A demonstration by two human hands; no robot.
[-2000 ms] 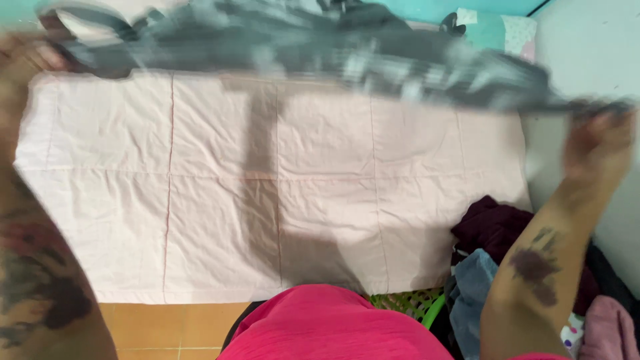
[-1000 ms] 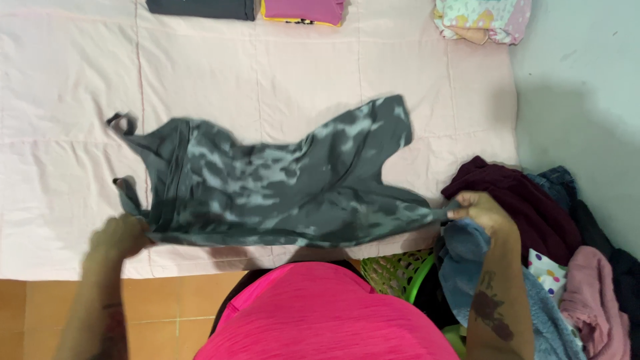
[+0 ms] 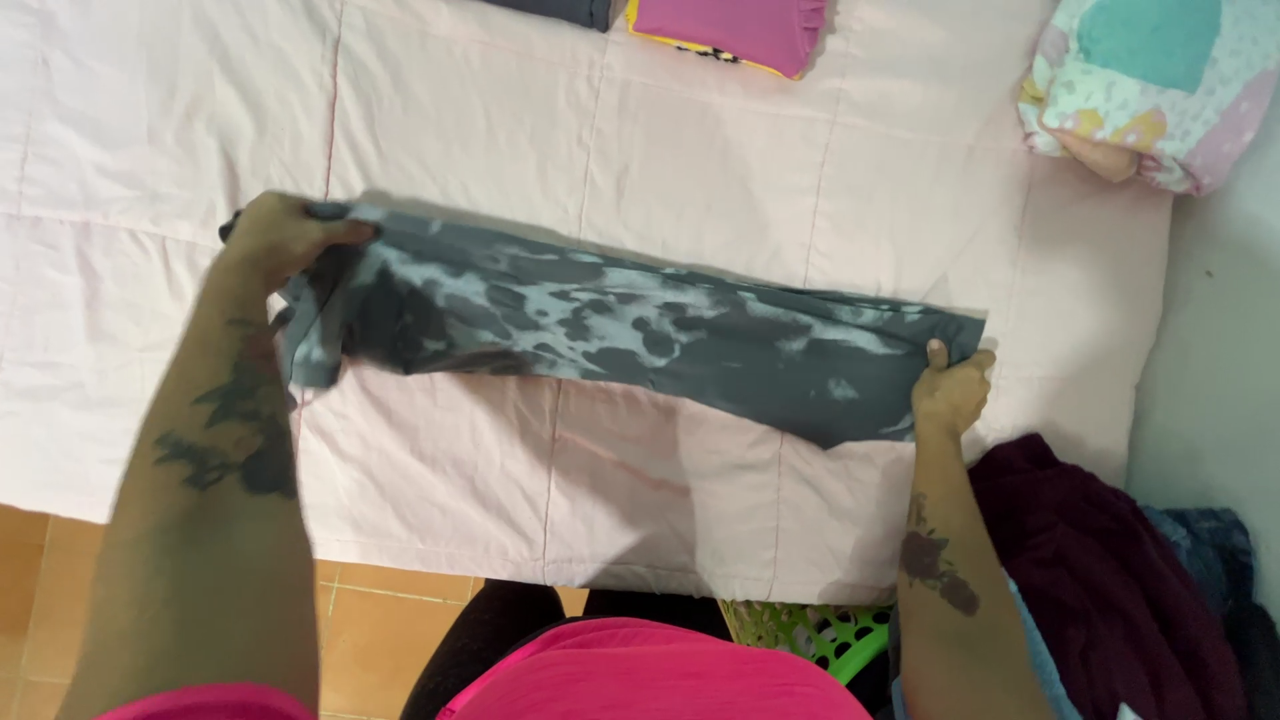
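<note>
A grey tie-dye patterned garment with straps lies lengthwise across the pale pink quilted bedcover, doubled into a long narrow band. My left hand grips its strap end at the left, thumb on top, and a dark strap pokes out beyond the knuckles. At the other end, my right hand holds the lower right corner between thumb and fingers. A short flap of the same cloth hangs below my left hand.
Folded pink and yellow cloth and a folded dark cloth lie at the top. A patterned bundle sits by the wall. Maroon clothing is heaped at lower right, beside a green plastic basket.
The garment was swung in the air, then lay spread out on the bed; now it is doubled into a narrower band. Both hands have moved farther up the bed with its edge.
</note>
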